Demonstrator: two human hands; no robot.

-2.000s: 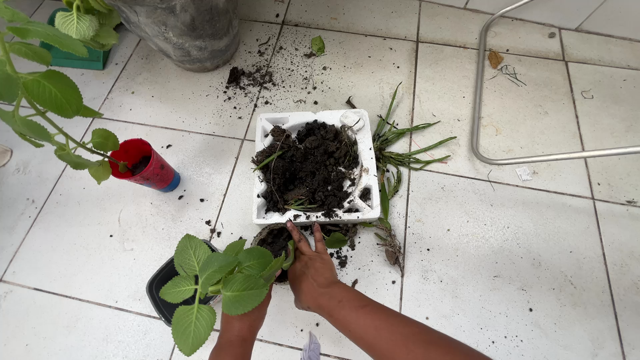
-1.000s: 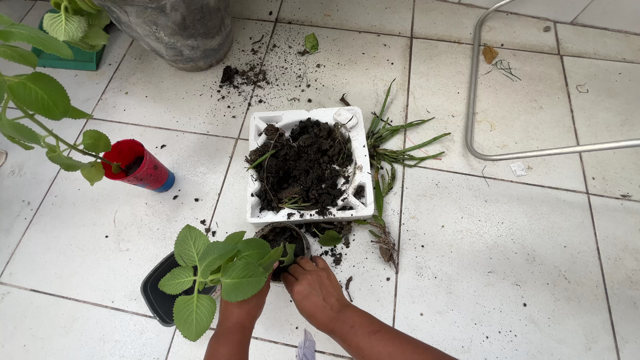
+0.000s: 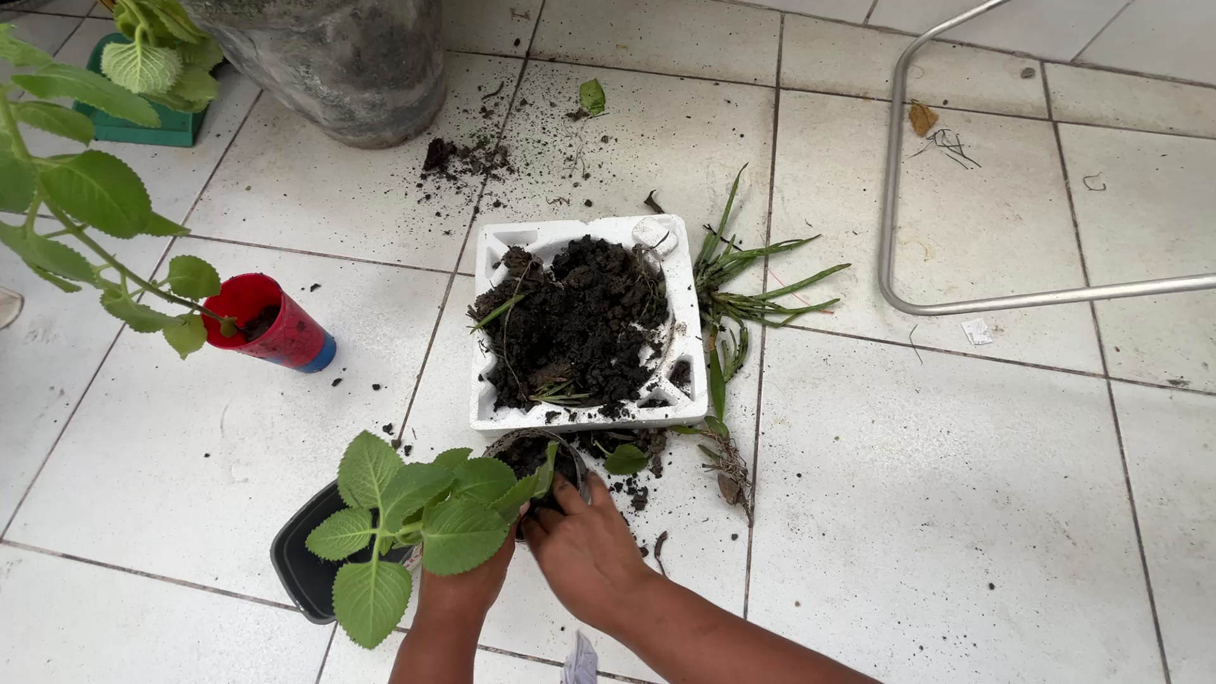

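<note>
A white styrofoam tray (image 3: 691, 380) heaped with dark soil (image 3: 589, 323) sits on the floor. Just below its near edge is a round pot (image 3: 578, 456) with soil inside. My right hand (image 3: 584, 551) has its fingers inside the pot's near rim, touching the soil. My left hand (image 3: 470, 575) is at the pot's near left side, its fingers mostly hidden under the leaves, so its grip cannot be made out. A leafy green cutting (image 3: 413, 503) leans left out of the pot, over a black plastic container (image 3: 309, 560).
A red and blue cup (image 3: 285, 332) holding a plant lies tilted at left. A large grey pot (image 3: 361, 76) and a green planter (image 3: 152, 123) stand behind. Uprooted grassy plants (image 3: 750, 285) lie right of the tray; a metal tube frame (image 3: 893, 190) is farther right.
My right hand has moved from the tray's near edge down to the pot, with its fingers now in the soil. The cutting still leans left.
</note>
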